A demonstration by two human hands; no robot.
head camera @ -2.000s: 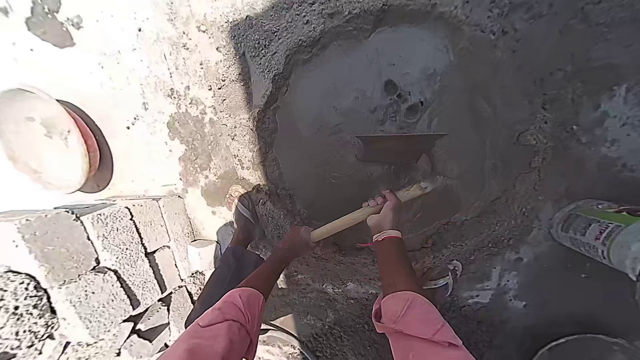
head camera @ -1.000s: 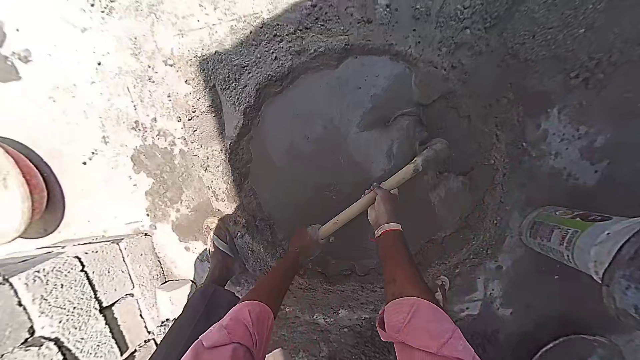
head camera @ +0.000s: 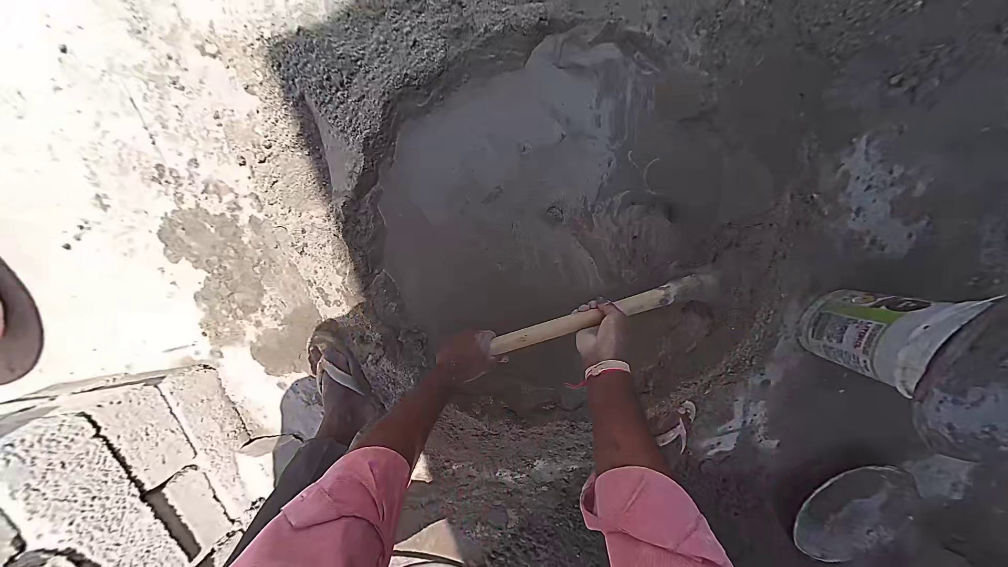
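Note:
My left hand is closed around the near end of a pale wooden handle. Farther up the same handle, my right hand grips it, with a red and white band at the wrist. The handle slants up to the right, and its far end is smeared with wet mortar. Whatever blade it carries is hidden or too blurred to make out. Around and beyond the hands lies a wide pool of wet grey mortar, ringed by a rim of coarser sandy mix.
Concrete blocks lie at the lower left. A labelled plastic bucket is at the right, with a round container below it. My sandalled feet stand at the rim. Part of a round object shows at the left edge.
The metal blade seen two seconds ago no longer shows. The handle's far end has come down nearer to me since one second ago. Both hands have kept hold of it.

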